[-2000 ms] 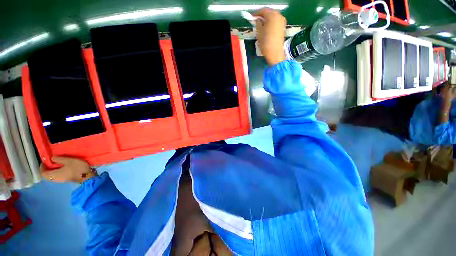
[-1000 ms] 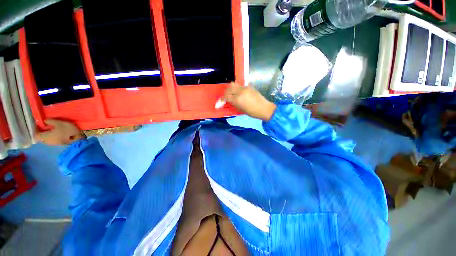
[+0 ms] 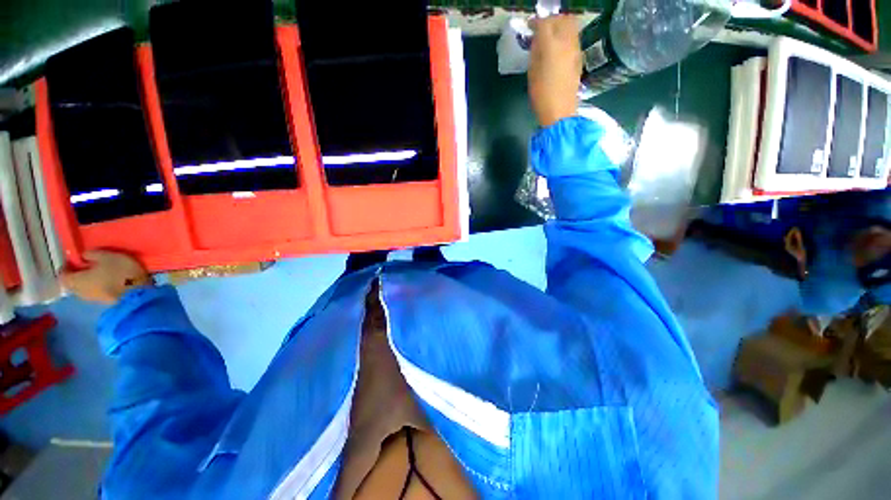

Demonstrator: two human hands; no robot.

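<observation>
A red foam tray holds three display panels with glossy black fronts: left, middle and right. Ceiling light streaks reflect in them. My left hand grips the tray's near left corner. My right hand is stretched forward to the right of the tray, with a small whitish scrap, apparently the wiping cloth, at its fingertips by the top edge. A small dispenser bottle stands just left of this hand and is partly hidden.
A large clear bottle lies right of my right hand. Crumpled clear film and a shiny bag lie nearer. A white tray with grey panels tops a stack at right. Tray edges stand left. A person in blue is far right.
My right hand first came back from the far side to the tray's near right edge, then moved out again beside the dispenser bottle. My left hand stays on the tray corner. The view shifted.
</observation>
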